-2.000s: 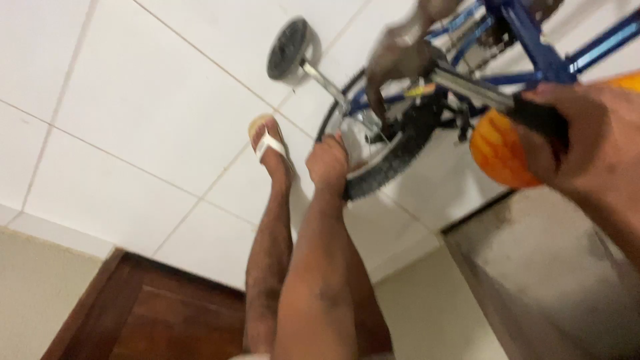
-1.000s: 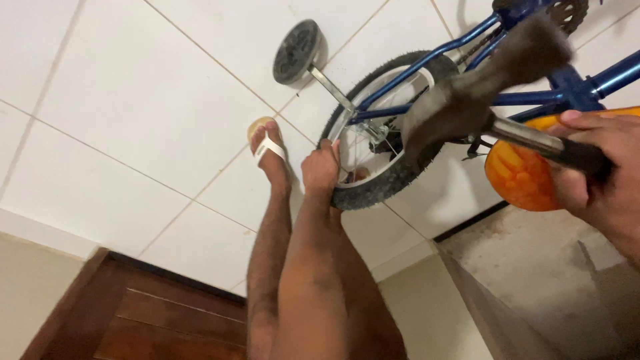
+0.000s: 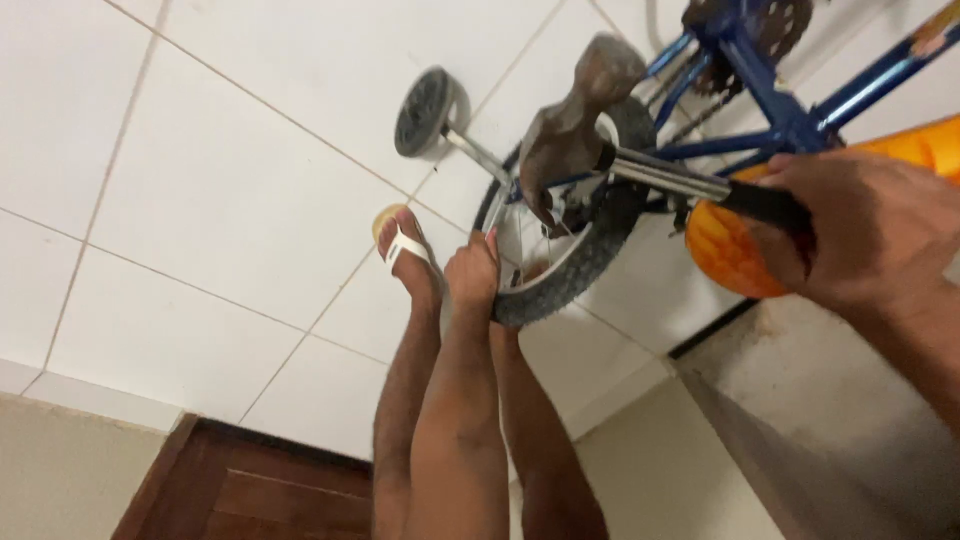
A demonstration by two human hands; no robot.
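My left hand (image 3: 472,271) is closed on the tyre and rim edge of a small bicycle's rear wheel (image 3: 574,281). In my right hand (image 3: 862,217) is a claw hammer (image 3: 581,120), held by its black grip, with its metal shaft pointing left. The hammer's rusty head appears in front of the wheel and hides part of it; whether it touches anything cannot be told. A metal bracket (image 3: 476,154) runs from the wheel's axle area to a black training wheel (image 3: 424,112). The blue bicycle frame (image 3: 765,97) is at the upper right.
An orange bicycle part (image 3: 731,251) lies behind my right hand. My foot in a white-strapped flip-flop (image 3: 406,246) stands on the white tiled floor (image 3: 225,195), left of the wheel. A brown wooden door (image 3: 285,495) is at the lower left, and a dark-edged grey surface (image 3: 817,360) at the lower right.
Since one second ago, the hammer's head has moved left across the view, over the wheel. My left hand has stayed on the wheel.
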